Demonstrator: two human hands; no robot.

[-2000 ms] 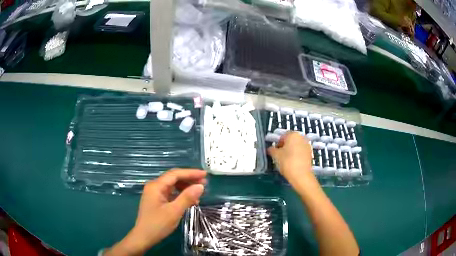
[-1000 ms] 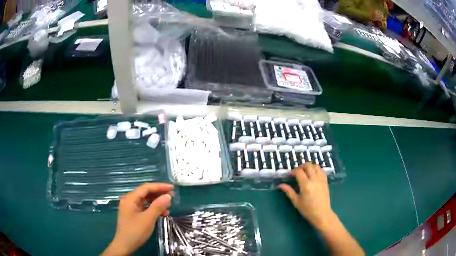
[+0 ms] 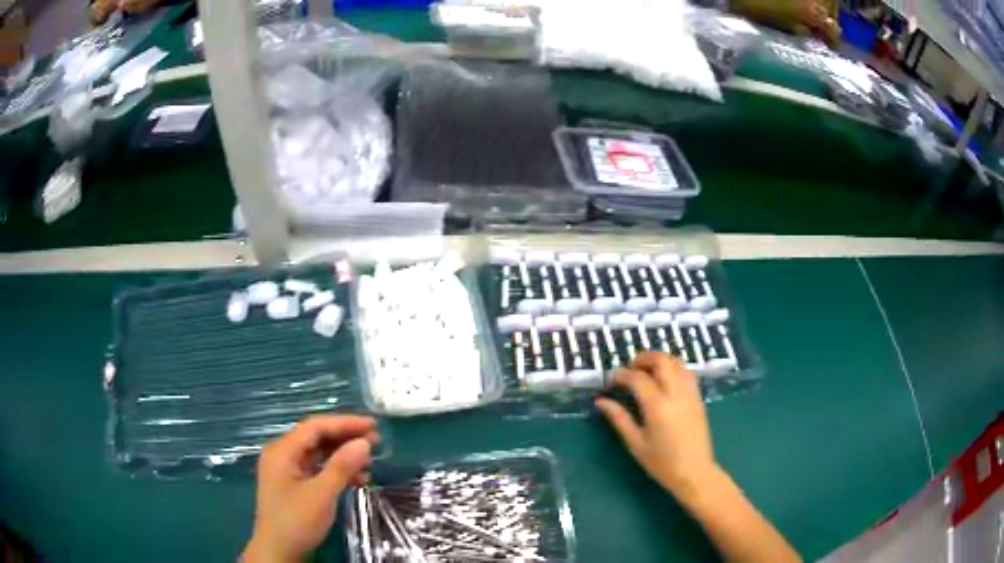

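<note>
My right hand is at the lower edge of the clear tray, its fingertips over the lower row of assembled pieces; whether it grips one is hidden. My left hand hovers at the upper left corner of the clear box of metal shafts, thumb and index finger close together; I cannot tell if they hold anything. Slim white plastic parts fill the clear box in the middle. Several white caps lie in the upper right of the ribbed tray at the left.
A pale post stands behind the left tray. Behind the work are a bag of white caps, stacked dark-looking trays, a lidded box with a red-printed label and a white bag. People's hands show at the top edge.
My right hand has moved from the left end of the assembled pieces, between the rows, to the tray's lower edge. My left hand has stayed by the shaft box. The view has shifted.
</note>
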